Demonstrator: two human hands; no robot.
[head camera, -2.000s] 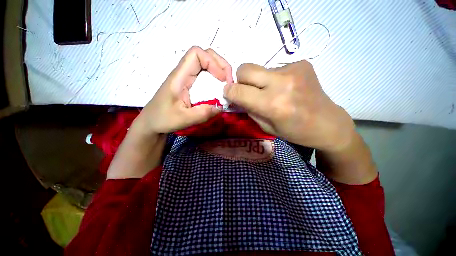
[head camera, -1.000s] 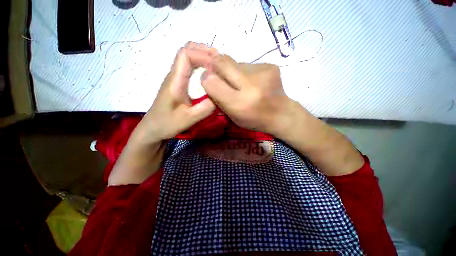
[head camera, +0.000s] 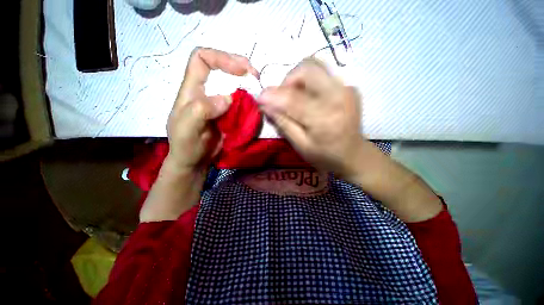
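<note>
My left hand (head camera: 200, 113) holds the red hat (head camera: 240, 122) at the table's near edge, thumb on its tip. A white patch between thumb and forefinger looks like the pompom (head camera: 223, 83); it blends with the white cloth. My right hand (head camera: 316, 113), slightly blurred, is at the right of the red tip with thumb and forefinger pinched together. No needle can be made out. The sewing thread (head camera: 280, 64) loops above the hands toward the thread snips (head camera: 331, 27). The rest of the hat hangs over the lap.
A mobile phone (head camera: 95, 36) lies upper left. Several pompoms (head camera: 182, 5) are at the top edge. Loose thread (head camera: 134, 65) and short dark lines lie on the ribbed cloth (head camera: 429, 77). A red heap (head camera: 148, 167) with a white spot hangs low left, above a yellow object (head camera: 94, 265).
The red tip now stands up above the table edge, turned into view. My right hand has moved right, away from my left fingers. The thread loop by the snips has shifted and become smaller.
</note>
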